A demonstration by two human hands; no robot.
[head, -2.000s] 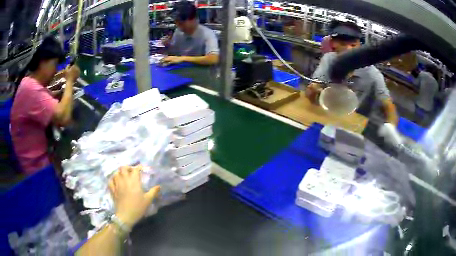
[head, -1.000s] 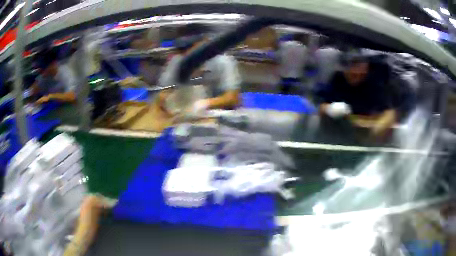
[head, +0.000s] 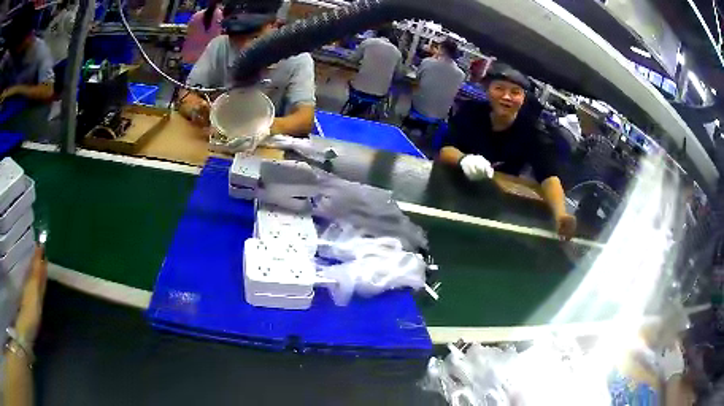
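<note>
My left hand [head: 33,276] is at the far left edge, partly cut off, with a bracelet at the wrist. It is beside a stack of white power strips [head: 14,208], also cut off by the edge; its grip cannot be made out. White power strips with dark socket slots [head: 279,262] lie face up, stacked in rows on blue sheets [head: 190,262]. Their cords, in clear and greyish plastic bags [head: 369,258], lie to their right. I cannot make out my right hand; glare covers the lower right.
A green conveyor belt [head: 103,218] with pale rails runs behind the blue sheets. More bagged units [head: 484,377] lie at the lower right. Across the belt are a person in grey and one in dark clothes with a white glove [head: 476,166]. A black hose [head: 313,36] hangs overhead.
The view has swung right and steadied. The stack and my left hand have shifted to the left edge; the blue sheets with power strips now lie nearer the middle.
</note>
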